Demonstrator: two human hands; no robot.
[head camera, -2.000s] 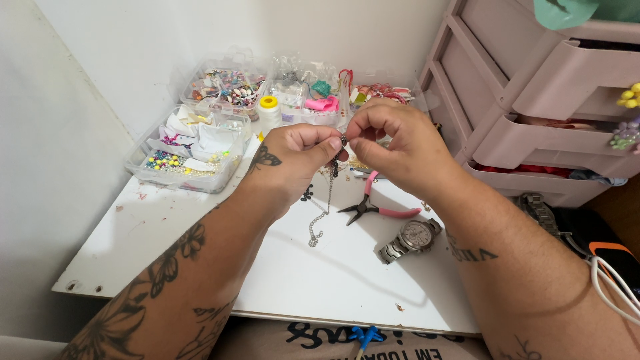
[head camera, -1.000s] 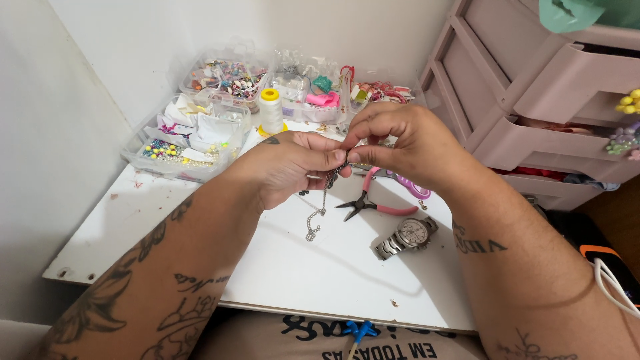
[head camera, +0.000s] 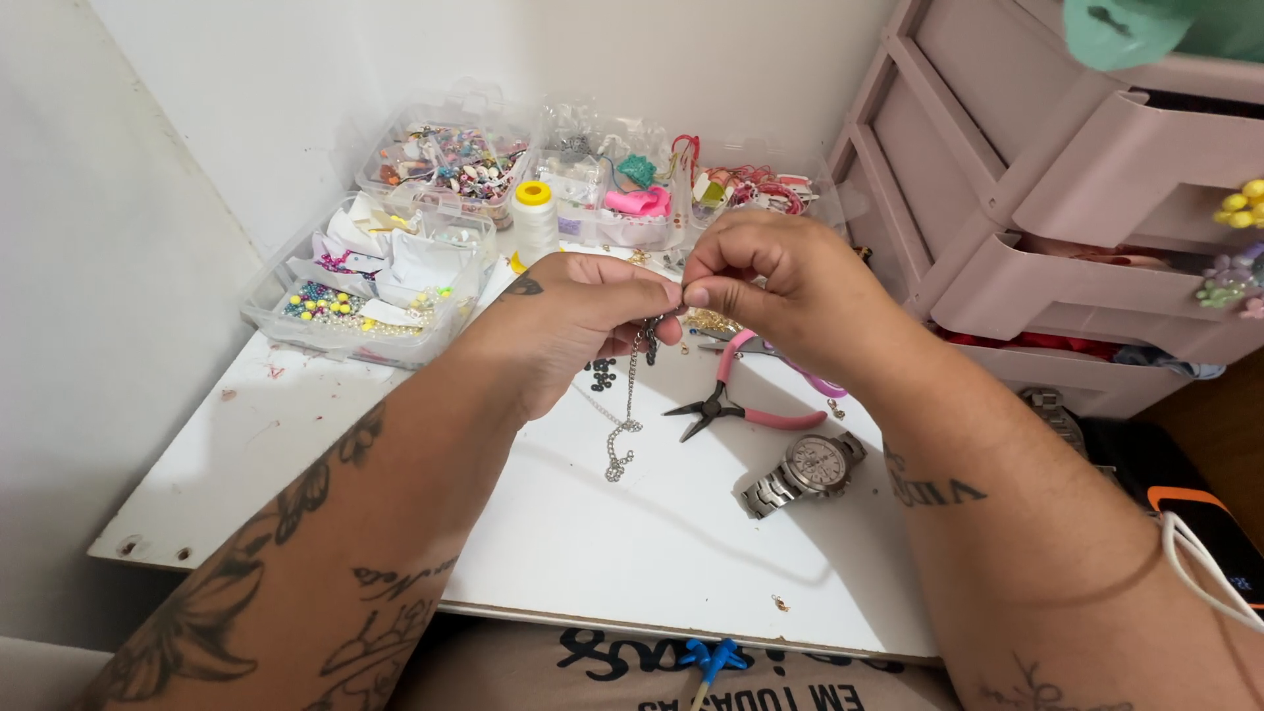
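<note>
My left hand (head camera: 592, 311) pinches a dark beaded strand (head camera: 651, 339) between thumb and forefinger. From that hand a thin silver-coloured chain (head camera: 632, 385) hangs down, its lower end bunched on the white board. The fingertips of my right hand (head camera: 765, 281) are closed at the strand's upper end, against the left fingertips; the small piece between them is too hidden to tell. Pink-handled pliers (head camera: 713, 405) lie with jaws apart below the hands. Scissors with purple handles (head camera: 815, 380) are partly covered by my right hand. Small black beads (head camera: 600, 375) lie beside my left hand.
A metal wristwatch (head camera: 815, 466) rests on the white board (head camera: 632, 553). Clear plastic boxes of beads (head camera: 370, 351) and cords (head camera: 755, 188) stand behind, with a thread spool (head camera: 534, 222) in front of them. A pink drawer unit (head camera: 1076, 227) borders the right side.
Both hands stay close together at the strand. The purple scissor handle, hidden two seconds ago, shows beside my right hand.
</note>
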